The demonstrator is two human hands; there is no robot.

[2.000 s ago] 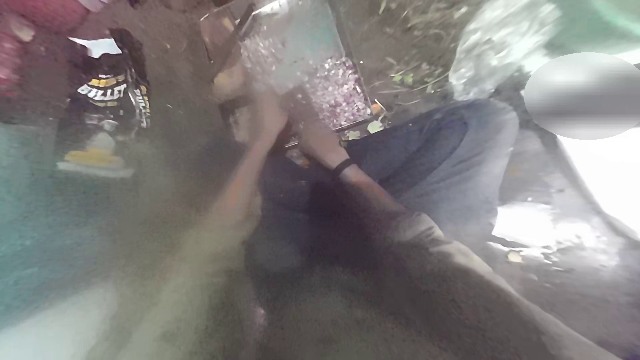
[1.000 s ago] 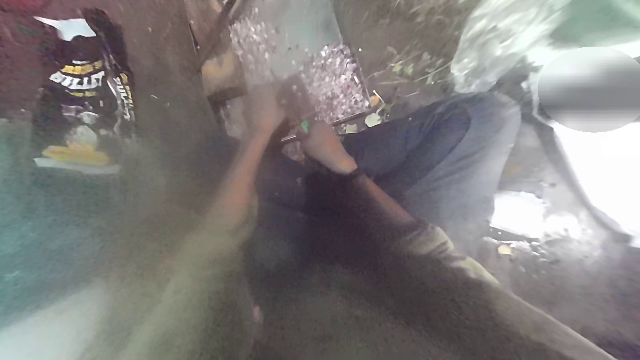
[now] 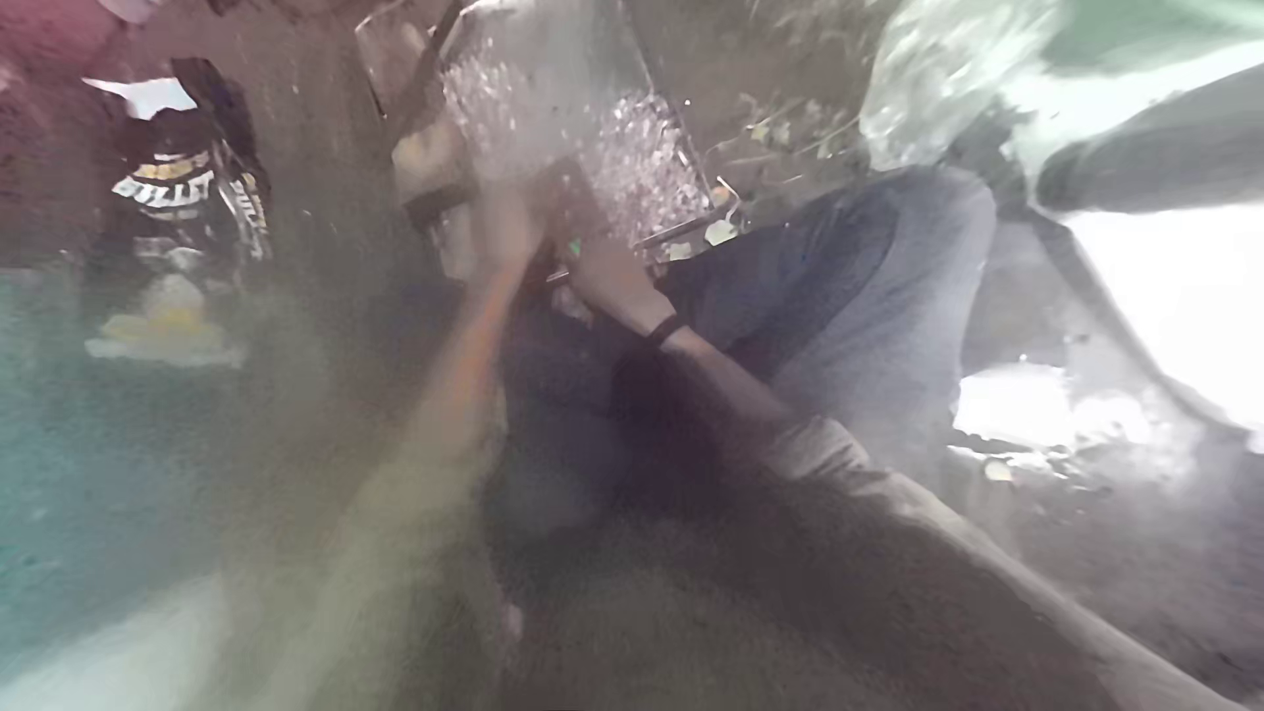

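Note:
My left hand (image 3: pixel 509 222) and my right hand (image 3: pixel 612 276) are close together over my lap, at the near edge of a tray (image 3: pixel 676 229) of small pale pieces (image 3: pixel 647 163). Between them is a dark object (image 3: pixel 571 202), too blurred to name, with a small green spot beside my right fingers. Both hands seem to be on it, but haze hides the fingers, so their grip cannot be told. A dark band circles my right wrist.
A black printed bag (image 3: pixel 178 227) lies at the left. Clear plastic sheeting (image 3: pixel 923 89) is at the upper right, above my bent knee in jeans (image 3: pixel 889 237). Leaves and twigs (image 3: pixel 780 138) lie on the ground beside the tray. A pale block-like thing (image 3: pixel 430 158) sits left of the tray.
The green spot by my right hand shows one second ago and now, but not two seconds ago. My hands stay close together at the tray's near edge.

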